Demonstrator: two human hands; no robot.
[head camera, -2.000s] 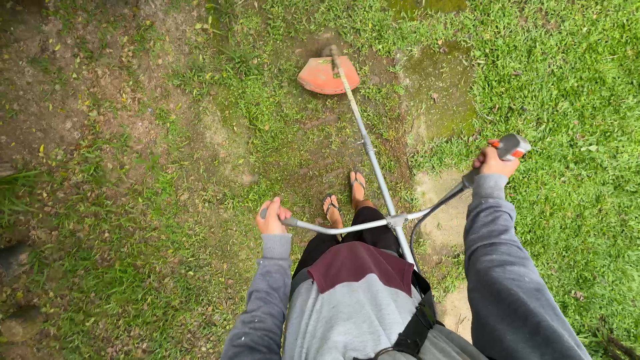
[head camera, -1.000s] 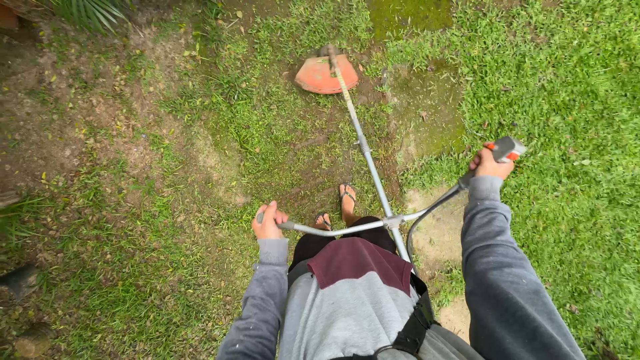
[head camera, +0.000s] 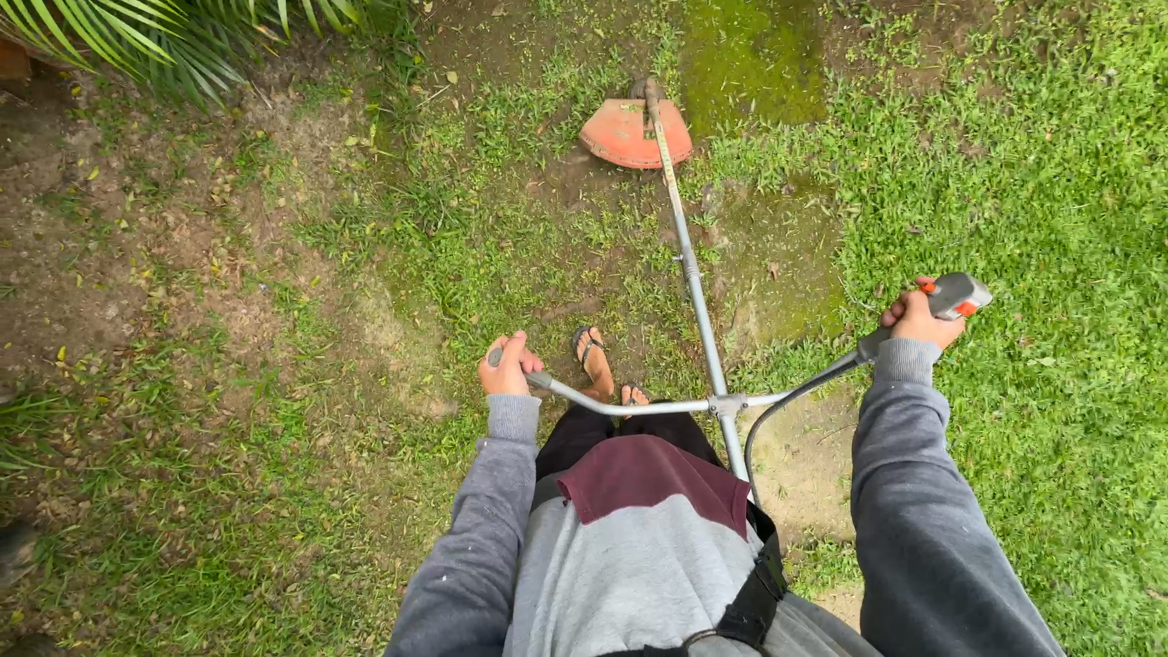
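A string trimmer (head camera: 701, 301) with a long metal shaft and a two-armed handlebar reaches forward from my right hip. My left hand (head camera: 511, 365) is closed around the left handlebar grip (head camera: 538, 380). The gray and orange control grip (head camera: 954, 297) on the right end is held by my right hand (head camera: 922, 319). At the shaft's far end, an orange debris guard (head camera: 630, 135) lies low over grass and bare soil. The cutting head is mostly hidden. A black cable (head camera: 757, 429) curves from the right grip, and a black harness strap (head camera: 762, 584) crosses my right side.
Mossy paving slabs (head camera: 780, 260) run right of the shaft, with thick grass (head camera: 1022, 192) beyond. Palm fronds (head camera: 164, 41) hang at the upper left over soil. My sandaled feet (head camera: 595, 351) stand below the handlebar. A dark object (head camera: 14, 552) sits at the left edge.
The view has shifted forward over the ground, bringing more palm fronds into sight. My feet have changed places in a step: the left one is now farther forward. Both hands keep their hold.
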